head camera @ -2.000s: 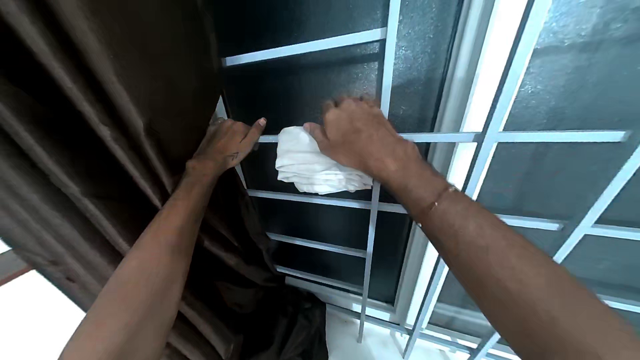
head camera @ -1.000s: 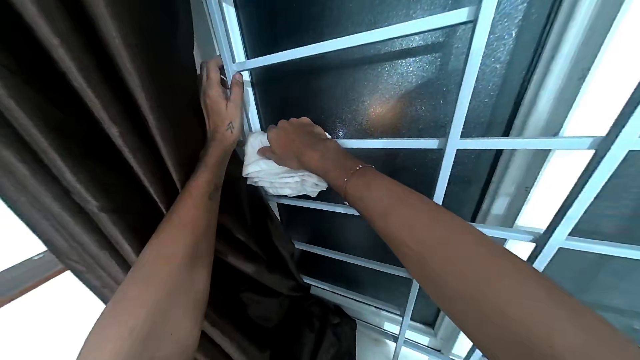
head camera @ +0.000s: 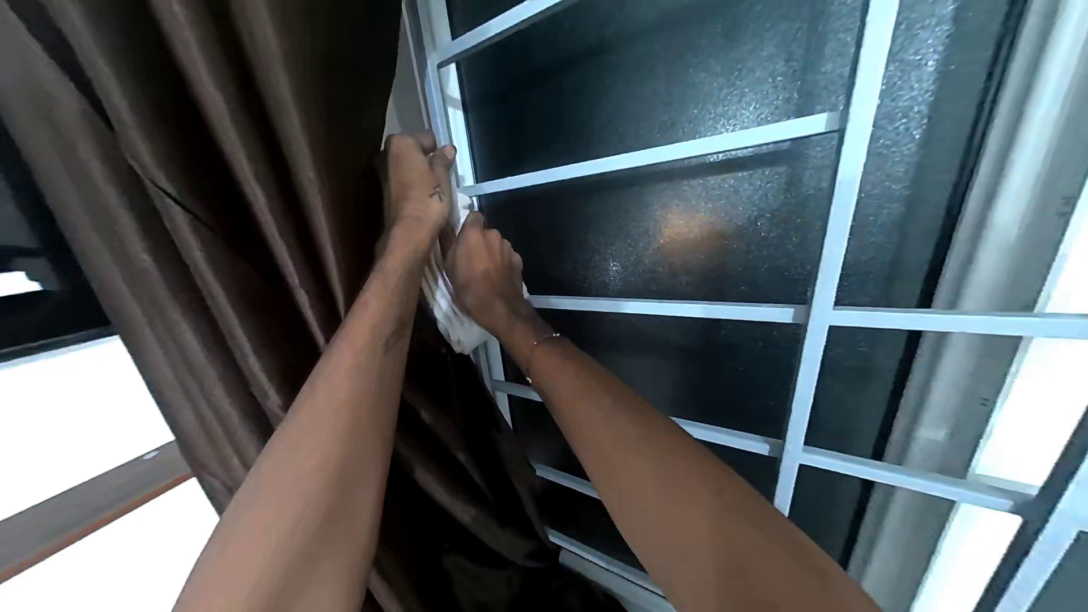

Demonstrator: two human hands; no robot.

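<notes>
My right hand (head camera: pixel 486 268) grips a folded white cloth (head camera: pixel 450 314) against the left edge of a white metal window grille (head camera: pixel 671 153). The cloth hangs below and left of the fingers, partly hidden by both hands. Just above it, my left hand (head camera: pixel 418 183) is closed around the grille's left upright or the curtain edge there; which of these it grips is hidden. Behind the grille is dark textured window glass (head camera: pixel 595 229) with a blurred orange reflection.
A long brown curtain (head camera: pixel 212 187) hangs in folds at the left, against my left forearm. The grille's crossbars reach to the right edge of view, in front of a pale window frame (head camera: pixel 977 255). A bright area with a brown-edged bar (head camera: pixel 93 501) lies at lower left.
My right hand has moved left with the cloth, from the grille's crossbars to its left edge beside my left hand. The view has shifted closer to the grille's left side.
</notes>
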